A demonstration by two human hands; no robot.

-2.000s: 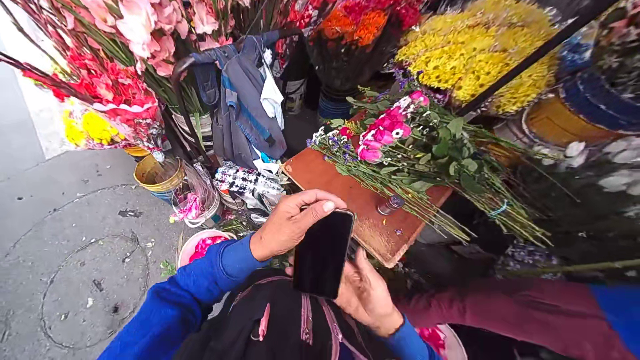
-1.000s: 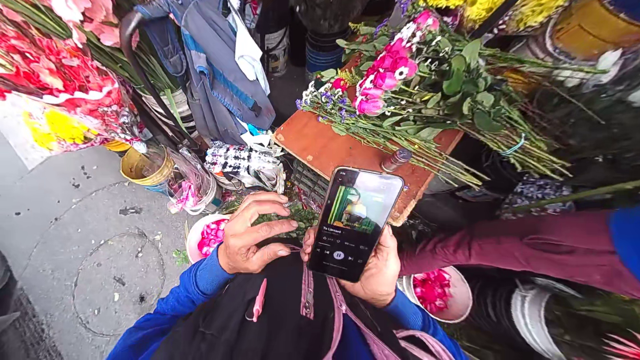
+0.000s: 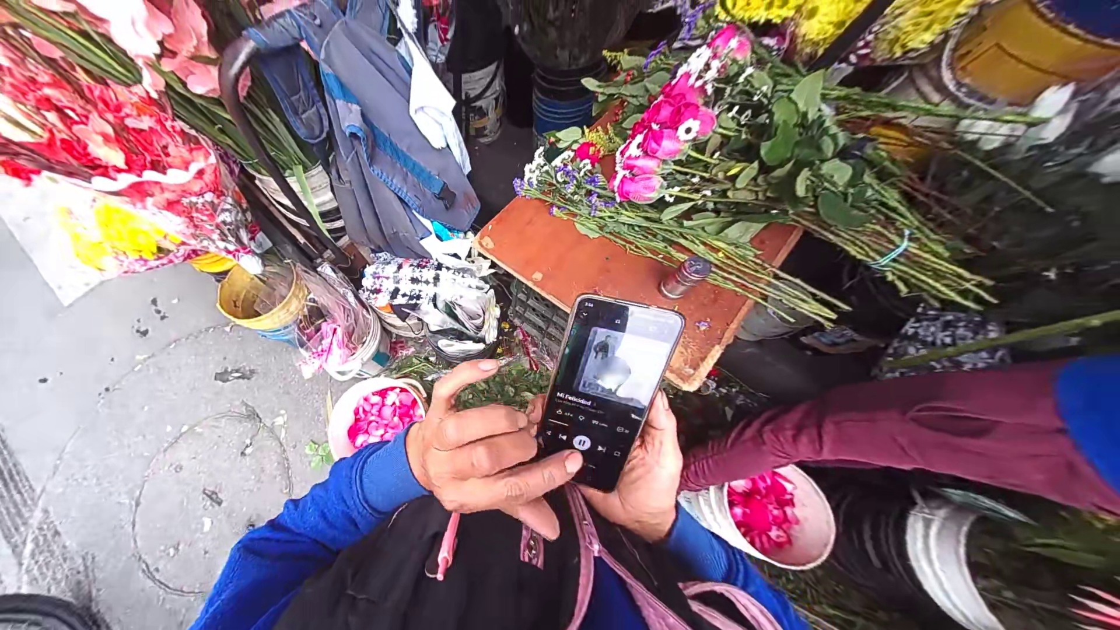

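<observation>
A smartphone (image 3: 604, 385) with its screen lit by a music player rests in my right hand (image 3: 646, 472), whose fingers wrap behind and around its edges. My left hand (image 3: 490, 446) is at the phone's lower left, fingers spread, one fingertip at or just over the lower screen; actual contact cannot be told. Beyond the phone, a reddish-brown wooden board (image 3: 560, 254) bears pink roses (image 3: 665, 131) with leafy green stems and small purple flowers. A small cylindrical container (image 3: 685, 276) stands on the board, close to the stems.
Buckets of pink petals stand left (image 3: 382, 416) and right (image 3: 763, 516). A grey-blue garment (image 3: 376, 114) hangs on a dark metal frame. Red flower bunches (image 3: 114, 131) fill the upper left. Another person's maroon-clad leg (image 3: 910, 429) crosses the right side.
The phone's screen was dark two seconds ago and is now lit; its picture differs from one second ago. My left hand left the phone's top edge, and has since moved to the lower screen.
</observation>
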